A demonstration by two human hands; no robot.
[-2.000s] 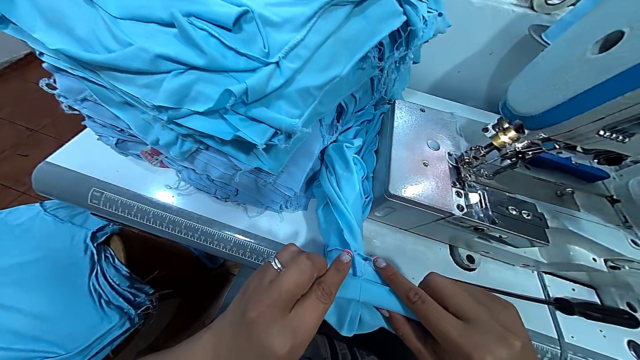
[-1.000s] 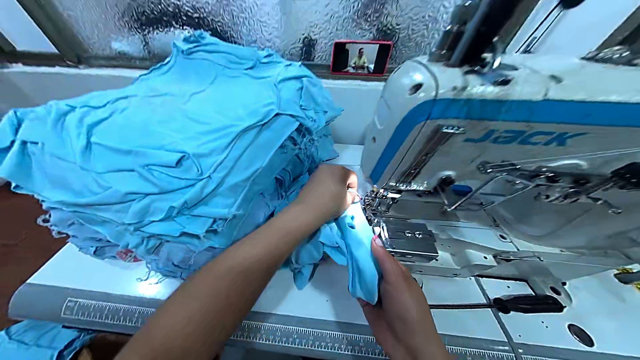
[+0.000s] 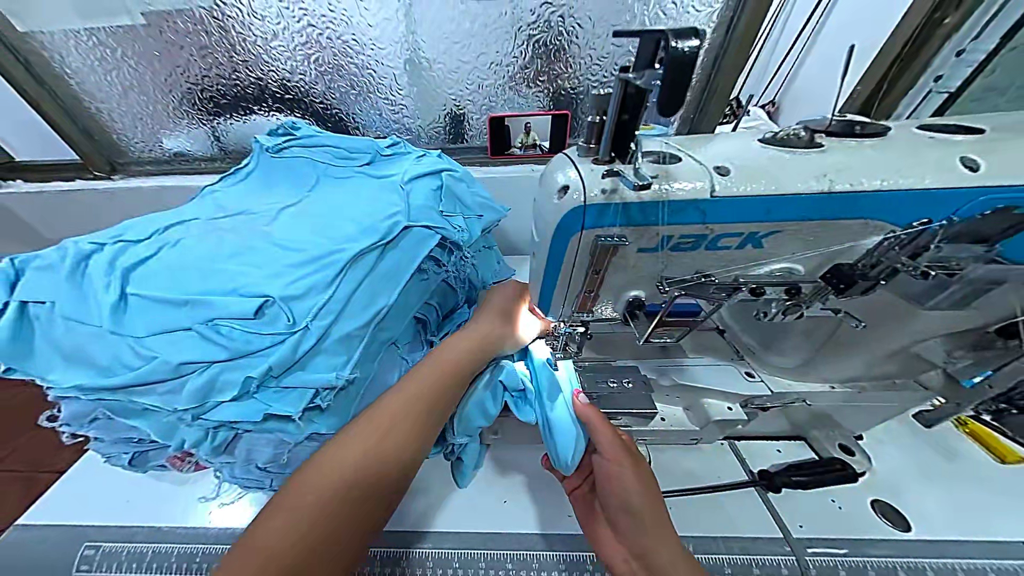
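Observation:
A light blue knit fabric piece [image 3: 556, 408] lies at the presser foot [image 3: 566, 338] of a white and blue Jack sewing machine [image 3: 768, 192]. My left hand [image 3: 510, 318] is at the left of the foot, its fingers closed on the fabric's far part; the fingertips are partly hidden. Nearer me, my right hand [image 3: 612, 472] holds the folded near end between thumb and fingers. More of the same fabric hangs in folds to the left of the foot.
A tall pile of light blue garments [image 3: 264, 264] fills the left side. A screwdriver with a black handle [image 3: 808, 474] lies right of my right hand. A ruler strip [image 3: 480, 562] runs along the front edge. A phone [image 3: 528, 134] leans by the window. A yellow-handled tool [image 3: 988, 440] lies far right.
Two seconds ago both hands were on the fabric near the table's front edge; now they hold it at the presser foot. The view has tilted up.

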